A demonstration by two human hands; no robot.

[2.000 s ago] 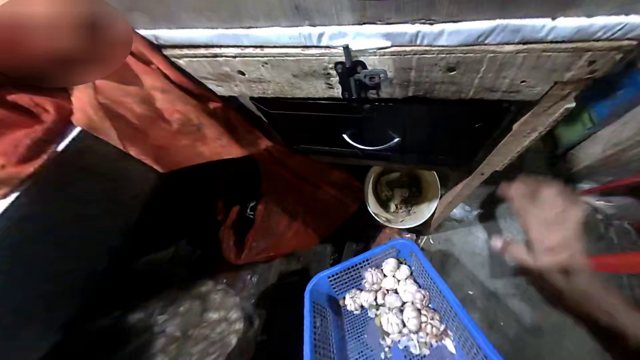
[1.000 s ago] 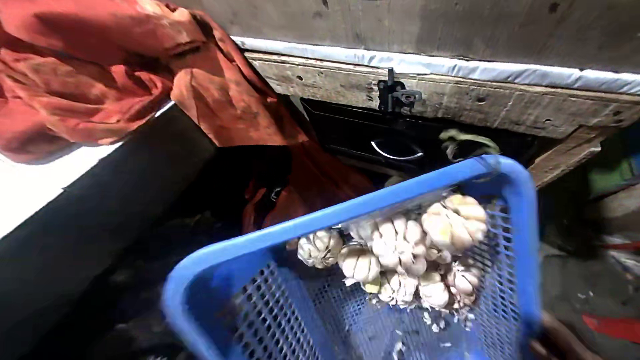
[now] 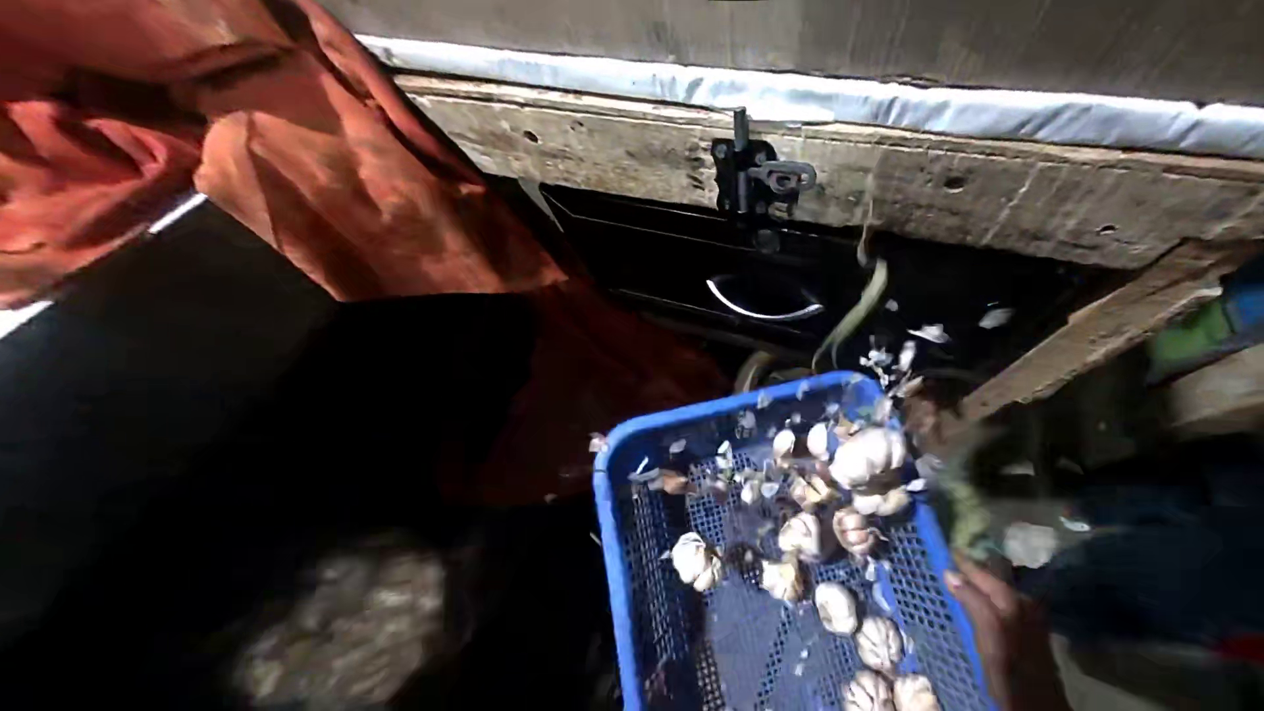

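Note:
A blue plastic mesh basket (image 3: 612, 553) lies low in the middle of the view, tilted, with several white garlic bulbs (image 3: 800, 535) spread inside it. Bits of papery skin (image 3: 930, 334) fly above and past its far right corner. My right hand (image 3: 992, 617) grips the basket's right side, its fingers at the rim. My left hand is out of view. Behind the far rim, a pale curved strip (image 3: 857, 308) shows, blurred; what it is I cannot tell.
A wooden board with a black metal latch (image 3: 755, 178) crosses the back, above a dark drawer with a shiny handle (image 3: 762, 301). Orange cloth (image 3: 375, 207) drapes at left over a dark panel (image 3: 178, 365). A slanted wooden post (image 3: 1096, 331) stands at right. A blurred pale heap (image 3: 346, 627) lies lower left.
My right hand, off the basket two seconds ago, is now on its side. The basket came up close, then moved lower and to the right. Its garlic has spread out, and skins now fly.

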